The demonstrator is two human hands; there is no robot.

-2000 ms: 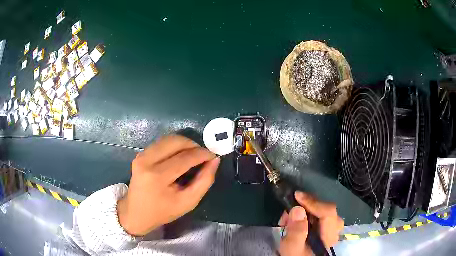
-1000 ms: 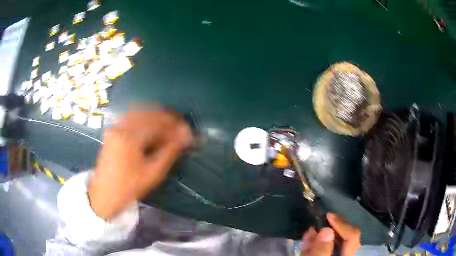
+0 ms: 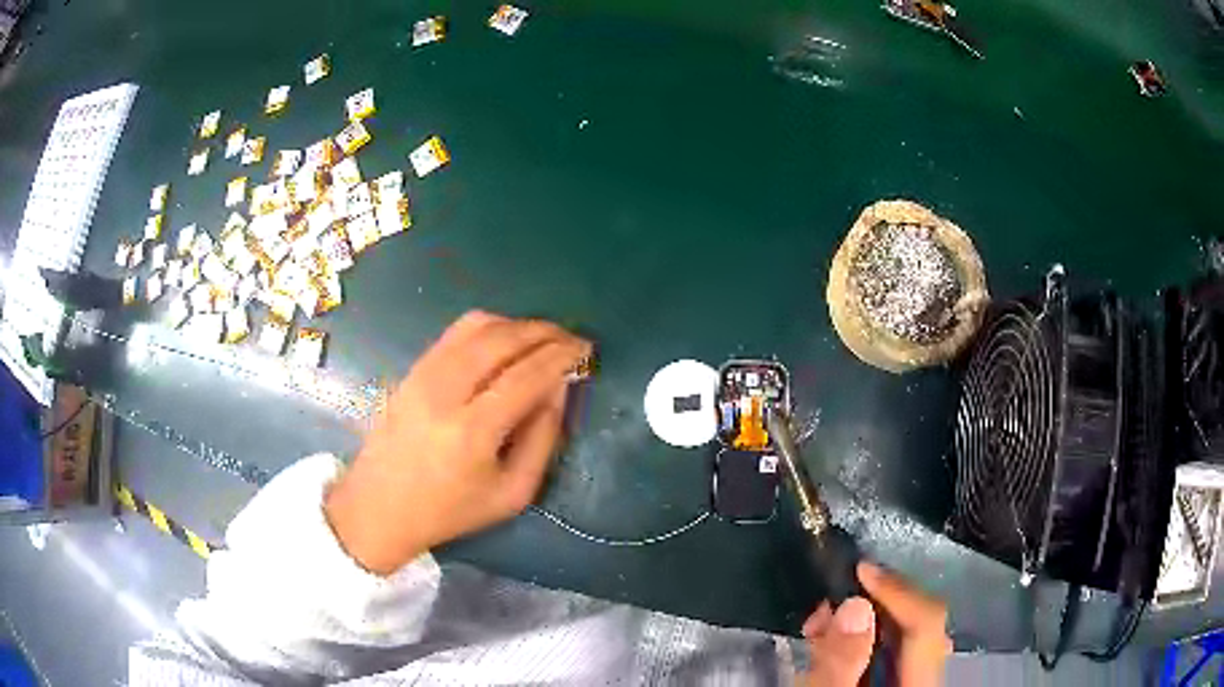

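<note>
My left hand [image 3: 463, 436] holds a small battery [image 3: 581, 364] between thumb and fingertips, left of the white disc [image 3: 682, 403]. The battery is mostly covered by my fingers. My right hand [image 3: 879, 631] holds the soldering iron [image 3: 830, 544] like a pen, its tip at the right side of the open watch housing [image 3: 752, 407]. An orange flex cable [image 3: 752, 427] shows inside the housing. A black display module [image 3: 745, 486] with a small white label lies below it. The solder wire [image 3: 624, 540] curves on the mat from near my left hand to the module.
Many batteries [image 3: 289, 242] lie loose at the left, beside a white tray [image 3: 78, 175]. A tan-rimmed bowl of solder dross [image 3: 848, 302] and a black fan [image 3: 1007, 430] stand at the right. A small pale tray [image 3: 1189, 537] is at the far right. Unfinished units [image 3: 926, 16] lie at the far edge.
My left hand went left, off the disc's edge, and is now partway back with a battery. The solder wire now lies loose on the mat. The view has shifted; the iron stays at the housing.
</note>
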